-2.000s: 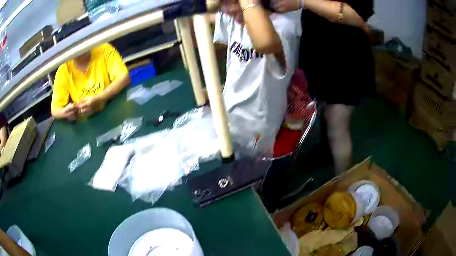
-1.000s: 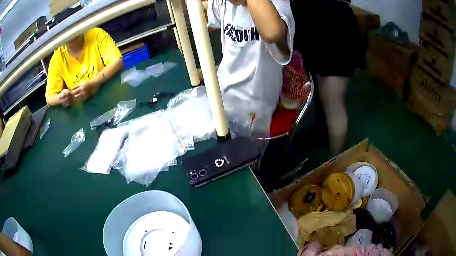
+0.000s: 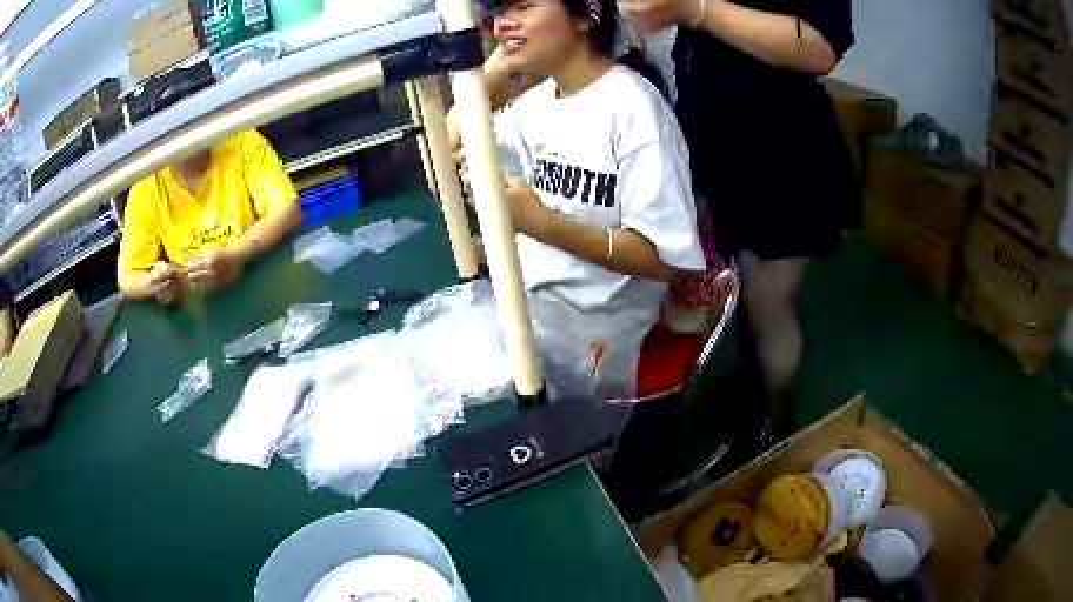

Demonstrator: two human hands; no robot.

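A translucent white round housing (image 3: 282, 557) stands on the dark green table at the bottom centre, cut off by the lower edge. Inside it lies a flat white disc (image 3: 379, 579) with small dark holes. My left hand and my right hand are not in view. A bare forearm (image 3: 26, 579) beside a second pale housing (image 3: 50, 564) shows at the bottom left edge; it appears to be another person's.
Clear plastic bags (image 3: 365, 406) lie mid-table. A black phone (image 3: 530, 453) lies by a cream pole (image 3: 500, 235) at the table's right edge. An open carton (image 3: 930, 470) holds yellow and white parts. Two people sit across; another stands beside a red chair (image 3: 677, 353).
The view has tilted up, so the housing sits lower in the picture. A pink fluffy thing at the bottom right has left view. The person in white now holds a forearm lower, across the body.
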